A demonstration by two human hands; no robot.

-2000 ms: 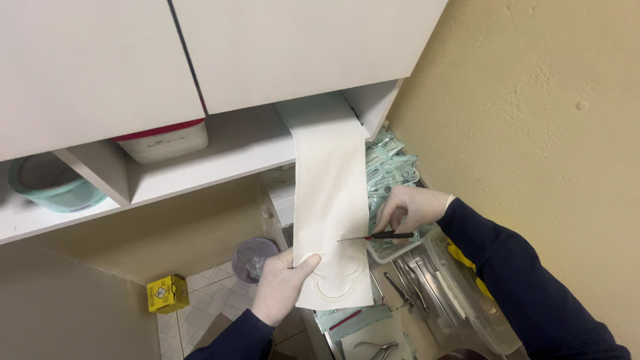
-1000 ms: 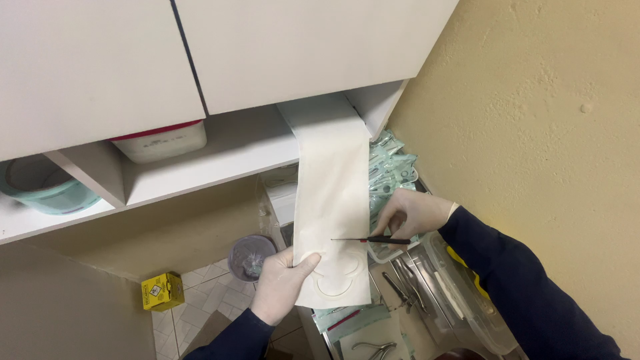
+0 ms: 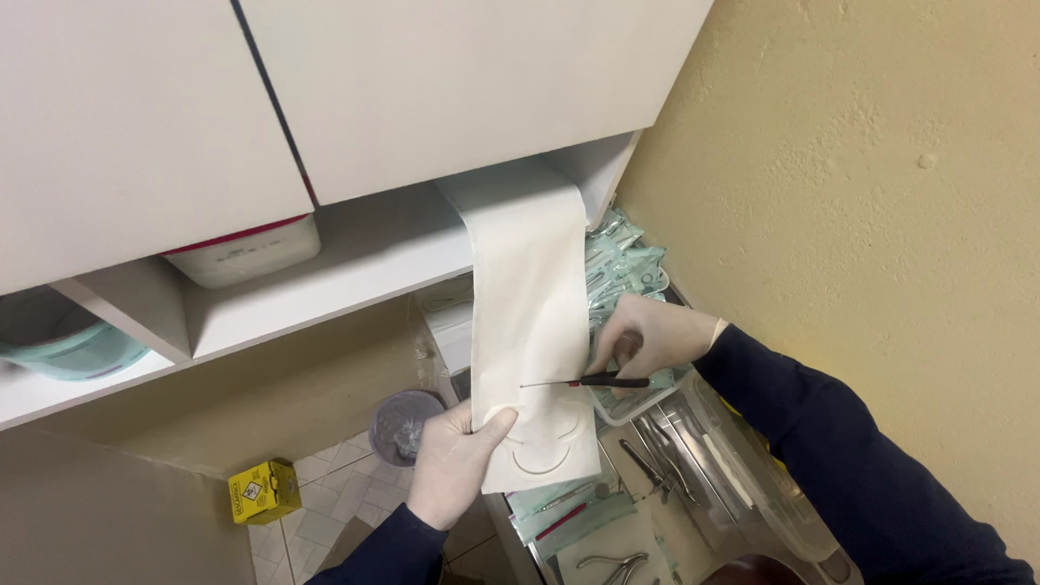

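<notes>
A long strip of white sterilization pouch material (image 3: 532, 284) hangs down from the cabinet's open shelf, with curved outlines near its lower end. My gloved left hand (image 3: 459, 455) grips its lower left edge, thumb on top. My gloved right hand (image 3: 650, 341) holds scissors (image 3: 613, 380) with dark handles at the strip's right edge. Their thin blade lies level across the strip, above the curved outlines; whether it is over or through the material I cannot tell. Part of the handles is hidden by my fingers.
Sealed pouches (image 3: 621, 260) fill a tray behind my right hand. Metal pliers (image 3: 621, 565) and other instruments lie below on the counter, beside a clear plastic box (image 3: 772, 479). A lidded tub (image 3: 252, 253) and a green basin (image 3: 73, 349) sit on the shelf. A bin (image 3: 402, 426) and yellow sharps box (image 3: 264, 491) stand on the floor.
</notes>
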